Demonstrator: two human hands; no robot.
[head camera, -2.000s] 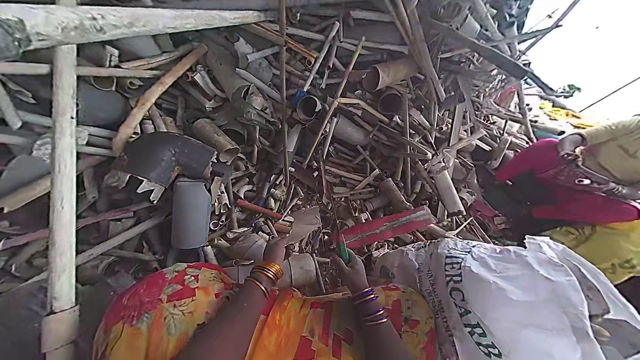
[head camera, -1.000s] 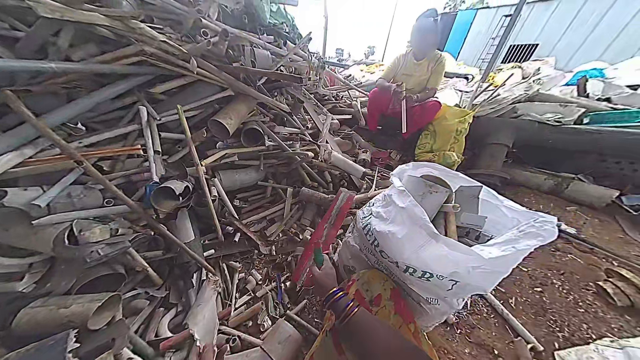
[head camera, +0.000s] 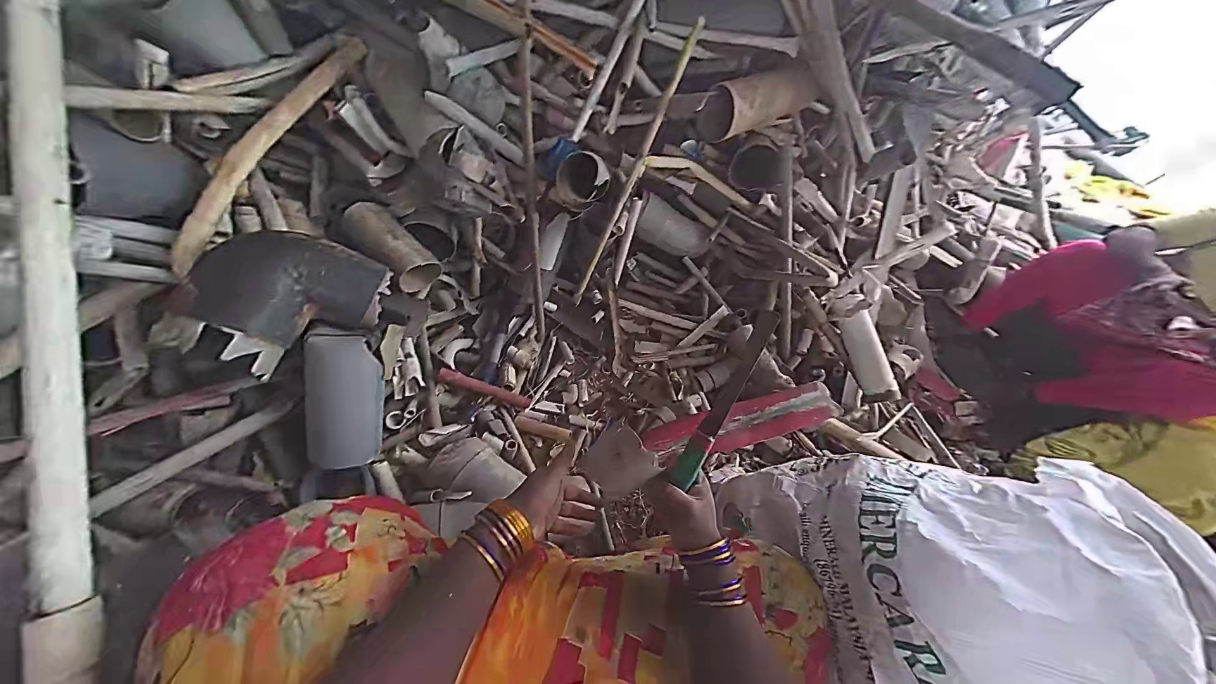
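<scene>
My right hand (head camera: 686, 508), low at the centre, is closed on the green handle (head camera: 691, 463) of a tool with a long dark blade (head camera: 746, 366) that points up and to the right. Just left of it, my left hand (head camera: 554, 499) has its fingers apart, close to a flat grey-brown broken piece (head camera: 619, 459); whether it touches the piece I cannot tell. Behind the blade lies a red strip with a pale band (head camera: 779, 418). A short red pipe (head camera: 484, 389) rests on the scrap above my left hand.
A heap of pipes and broken pieces rises ahead, with a grey pipe elbow (head camera: 285, 285) and a grey cylinder (head camera: 344, 399) at left. A pale upright pole (head camera: 47, 313) stands far left. A white printed sack (head camera: 1026, 560) is at right, beyond it a seated person in pink (head camera: 1092, 323).
The view swung right a second ago and has come back to the heap. My left hand, out of view then, is in view again. The tool stays in my right hand.
</scene>
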